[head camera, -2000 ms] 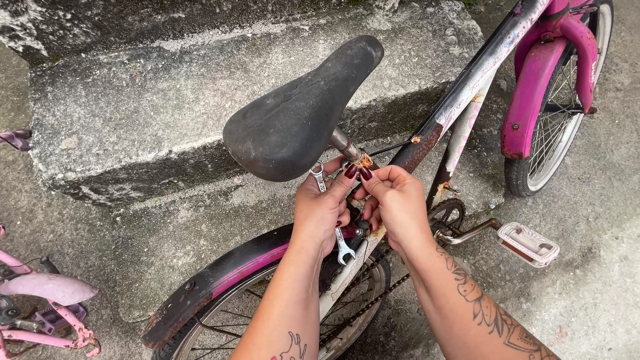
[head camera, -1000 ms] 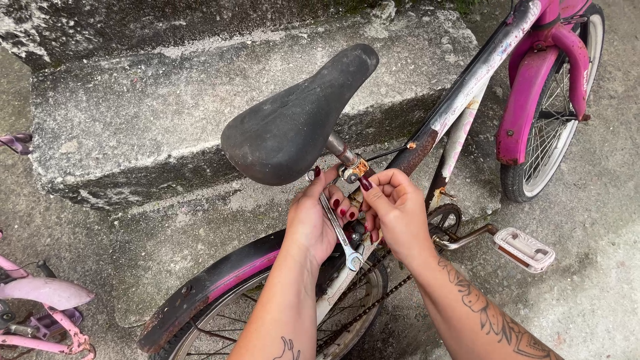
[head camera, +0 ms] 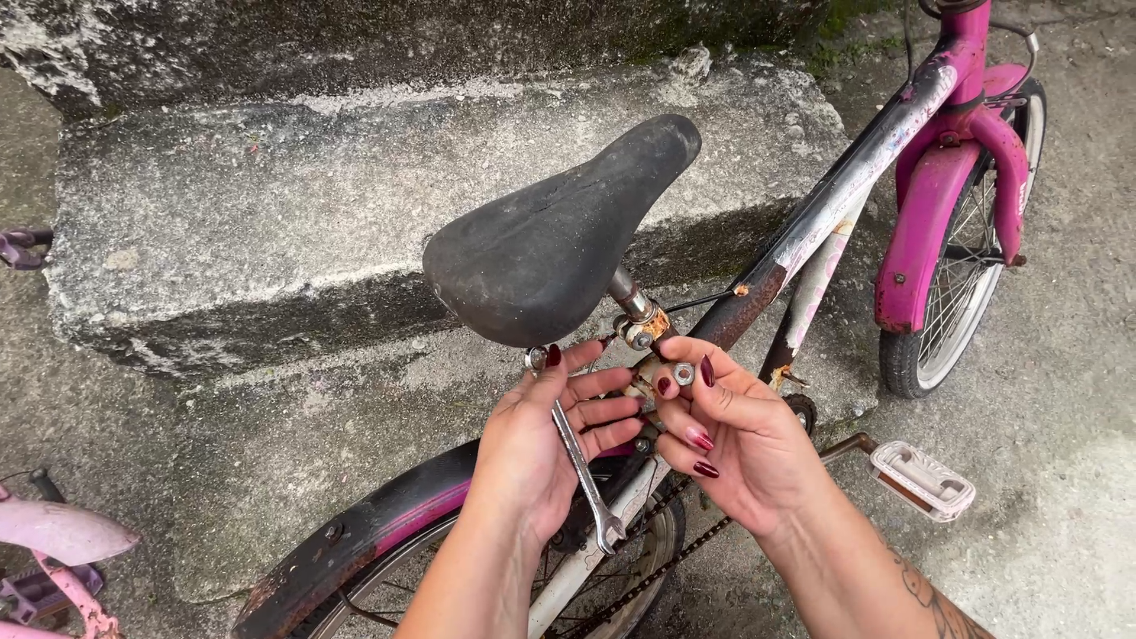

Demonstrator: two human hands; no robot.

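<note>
A steel combination wrench (head camera: pixel 581 466) lies against my left hand (head camera: pixel 541 435), its ring end at the thumb and its open end pointing down past the palm; the fingers are spread. Between the thumb and index finger of my right hand (head camera: pixel 741 426) is a metal nut (head camera: pixel 683 374). Just above both hands, a rusty seat clamp (head camera: pixel 641 335) with a bolt surrounds the joint below the seat post (head camera: pixel 630 295). The black bicycle saddle (head camera: pixel 559 240) is over the clamp. My right fingers partly cover the frame tube.
The worn bicycle frame (head camera: pixel 825 209) stands beside a concrete step (head camera: pixel 266 204). A white pedal (head camera: pixel 923 481), the chain (head camera: pixel 652 568) and the rear fender (head camera: pixel 382 524) are near my forearms. Part of a pink bicycle (head camera: pixel 67 532) shows at lower left.
My right hand has moved off the seat clamp with a nut now visible between its fingers. The fingers of my left hand have spread, with the wrench still against the palm.
</note>
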